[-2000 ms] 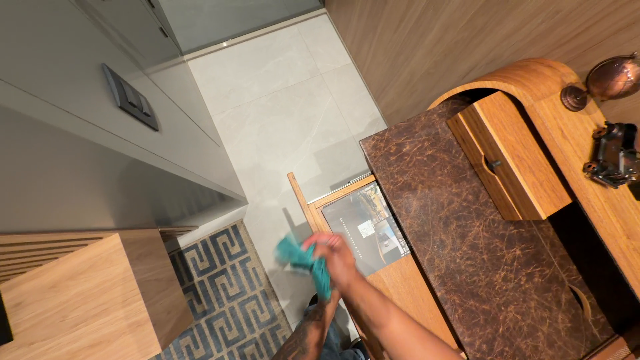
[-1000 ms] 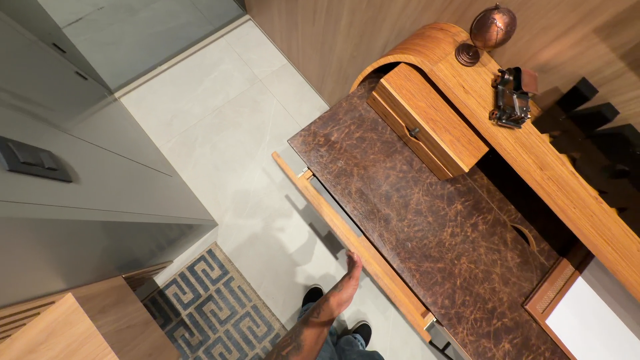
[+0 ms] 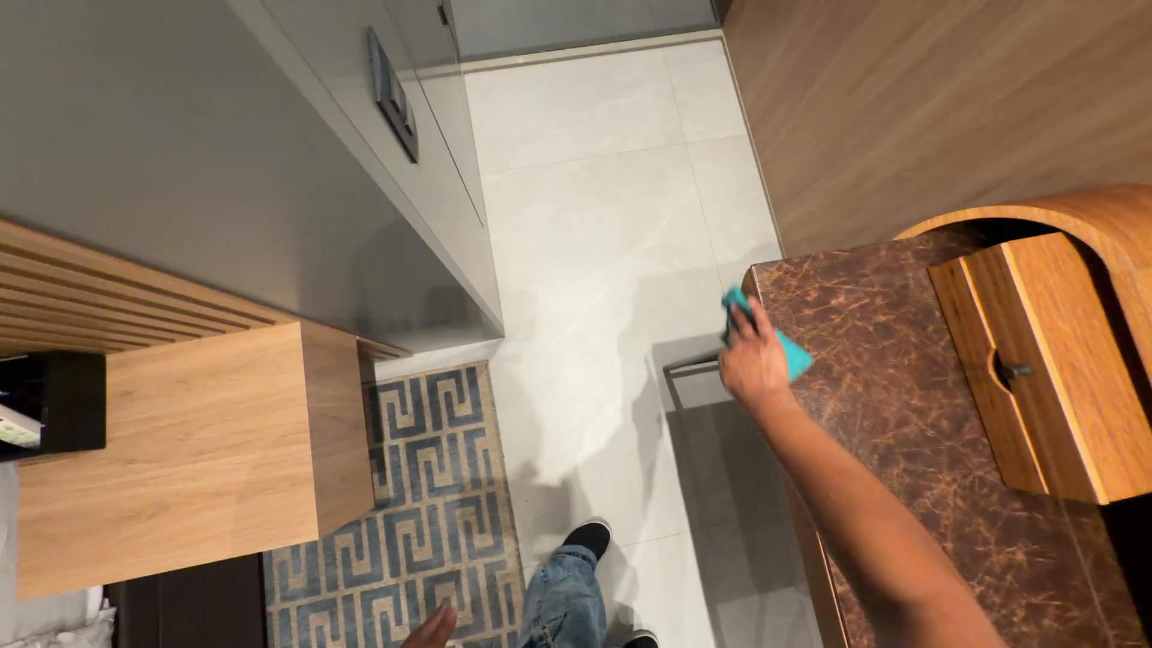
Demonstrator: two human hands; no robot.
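Observation:
My right hand (image 3: 754, 360) holds a teal cloth (image 3: 794, 356) against the near left corner of a desk whose brown marbled top (image 3: 864, 360) fills the right side. Part of the cloth hangs over the desk's edge, under my fingers. My left hand (image 3: 436, 627) shows only in part at the bottom edge, over the patterned rug, with nothing visible in it. On the desktop stands a small wooden drawer unit (image 3: 1035, 369) with a dark knob (image 3: 1015, 370).
A light wood cabinet (image 3: 180, 450) with a black box (image 3: 67, 405) on it stands at left, below a grey wall panel (image 3: 225, 162) with a switch plate (image 3: 392, 94). A blue and beige rug (image 3: 432, 450) lies on pale floor tiles (image 3: 603, 216). A curved wooden shelf (image 3: 1116, 207) rises at right.
The desk's front drawer, pulled out two seconds ago, no longer shows as open. My right hand with the cloth is now at the desk corner. The view has swung left.

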